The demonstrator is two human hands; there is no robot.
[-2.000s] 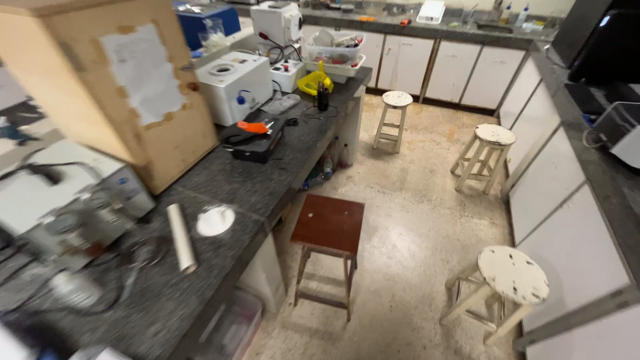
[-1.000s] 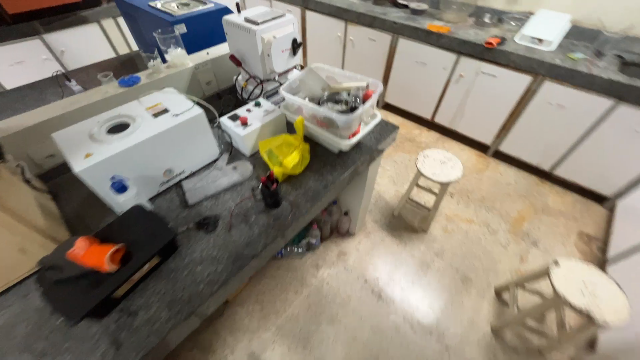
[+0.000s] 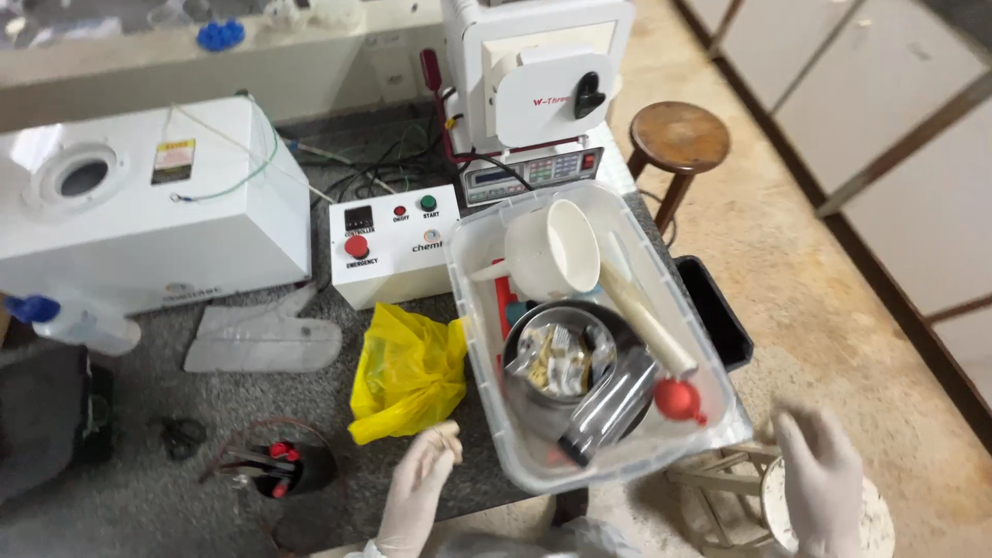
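Note:
My left hand [image 3: 421, 484], in a pale glove, is just below a knotted yellow plastic bag [image 3: 407, 368]; whether its curled fingers hold anything is unclear. My right hand [image 3: 821, 473], gloved too and blurred, hovers right of a clear plastic bin [image 3: 535, 473], above a stool, with its fingers apart and nothing in them. Inside the bin lie a white plastic jug [image 3: 554, 248], a dark round pan with a metal bowl [image 3: 566, 353] in it, a clear cylinder with a black end [image 3: 612, 403], a pale tube [image 3: 651, 322] and a red rubber bulb [image 3: 678, 399].
A white control box [image 3: 399, 271] and a small furnace [image 3: 542, 93] stand behind the bin. On the left are a white apparatus [image 3: 155, 225], a grey mitt [image 3: 263, 337], a wash bottle [image 3: 93, 325] and a black holder [image 3: 310, 473]. A wooden stool [image 3: 680, 136] and a worn white stool [image 3: 783, 504] are on the floor.
Both gloved hands have come into view. The view has moved in close to the bin and yellow bag, which stood farther off before.

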